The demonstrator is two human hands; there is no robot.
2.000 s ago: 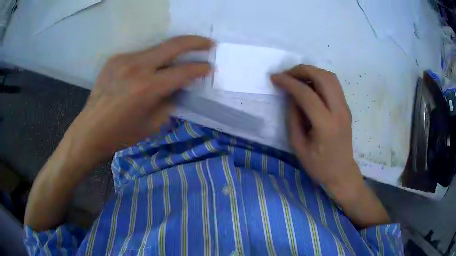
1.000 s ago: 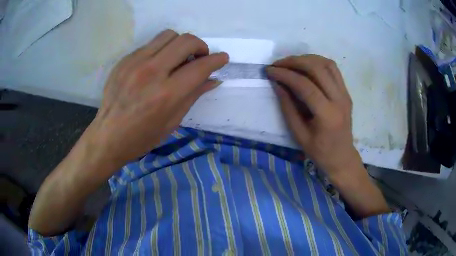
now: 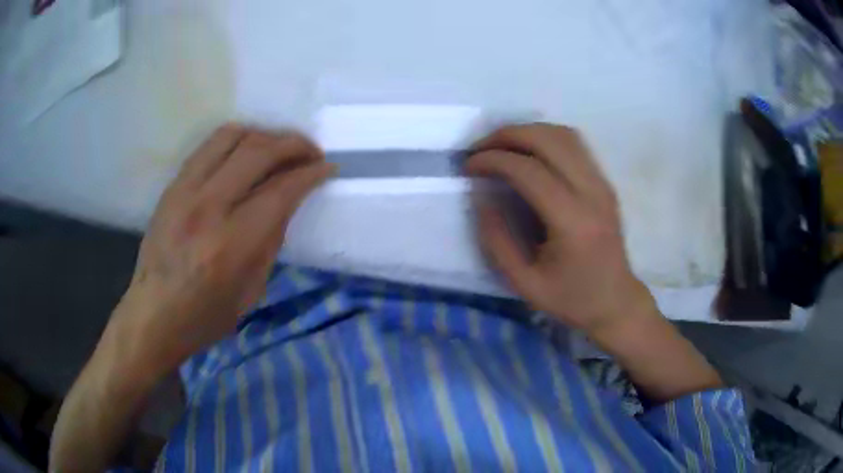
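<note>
A small white cut piece (image 3: 397,126) lies flat on the white table in front of me. The narrow grey folding template (image 3: 397,163) lies across it, with a thin white band of the piece showing below and a wider one above. My left hand (image 3: 231,208) has its thumb and fingertips at the template's left end. My right hand (image 3: 550,217) has its fingertips at the right end. Both hands are bare and blurred, and the template's ends are partly hidden by the fingers.
The iron (image 3: 772,208) rests at the right edge on a dark brown iron rest (image 3: 753,305). A yellow bundle (image 3: 831,199) and plastic-wrapped items (image 3: 802,69) are beyond it. White pieces (image 3: 74,55) lie at the upper left. The table's front edge runs close to my shirt.
The template was off the piece near the table edge, then was laid on it. Since then my left hand has moved left to the template's end, baring more of it.
</note>
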